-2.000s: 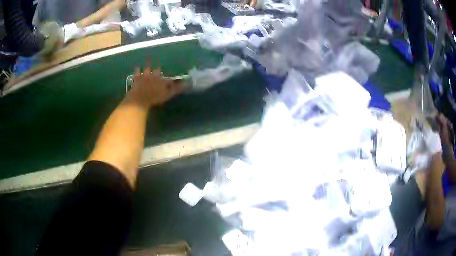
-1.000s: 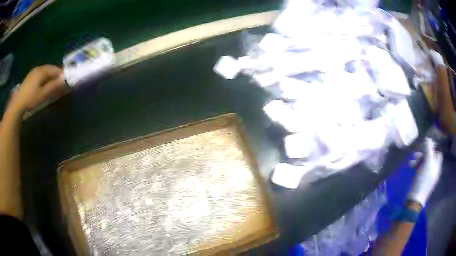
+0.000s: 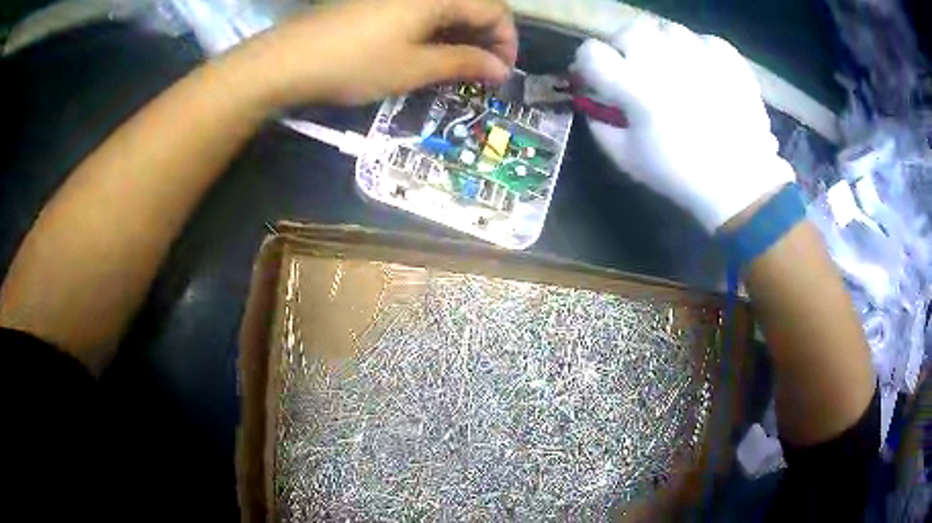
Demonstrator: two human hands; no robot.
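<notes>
A white power strip housing (image 3: 519,230) lies open side up on the dark bench, just behind the cardboard tray. Inside are a green circuit board (image 3: 526,163), a yellow transformer (image 3: 496,145), blue parts and metal contacts. Its white cord (image 3: 325,135) leaves at the left. My bare left hand (image 3: 465,46) is bent over the housing's far edge; its fingertips touch down there, and what they hold is hidden. My gloved right hand (image 3: 674,112) is closed around red-handled cutters (image 3: 598,106), with the dark jaws pointing left at the housing's far right corner.
The cardboard tray (image 3: 261,352) of thin silvery pieces (image 3: 491,398) sits in front. Bagged white units (image 3: 884,235) are piled at the right. A pale rail (image 3: 807,105) and the green conveyor run behind. Clear plastic (image 3: 227,26) lies at the top left. A blue wristband (image 3: 766,223) is on my right wrist.
The open housing has moved from my left hand at the far left to the bench behind the tray. Both hands have come together over it, and the red-handled cutters now show. The view has shifted.
</notes>
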